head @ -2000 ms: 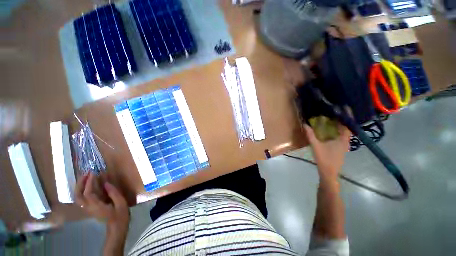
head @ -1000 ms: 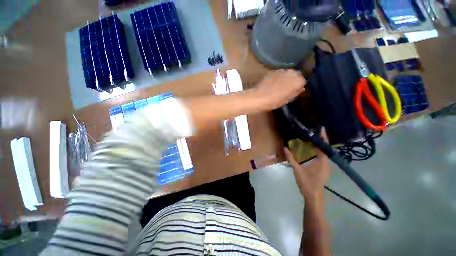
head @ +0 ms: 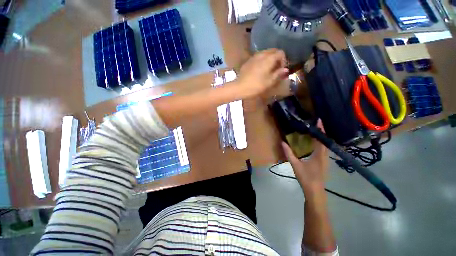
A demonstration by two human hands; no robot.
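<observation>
My right hand [head: 311,162] grips the near end of a black holder with a yellow patch [head: 299,143] at the table's front edge. A black soldering iron handle with a thick cable [head: 350,161] slants over it. My left hand [head: 264,74] reaches across to the front of the grey canister [head: 287,37], fingers curled; a shiny patch shows beside the fingertips, and I cannot tell if anything is held. The blue solar panel [head: 162,159] lies under my left forearm and striped sleeve, partly hidden, with white strips along its sides.
Silvery ribbons [head: 226,127] lie beside a white tray [head: 239,125]. Red and yellow scissors [head: 372,95] rest on a black box [head: 332,90]. Dark cell stacks [head: 116,55] stand on a pale sheet [head: 95,97]. White strip stacks [head: 38,162] and a loose ribbon pile [head: 87,131] are at left.
My left hand has crossed from the ribbon pile at left to the grey canister. My right hand and the black holder have shifted somewhat left in view.
</observation>
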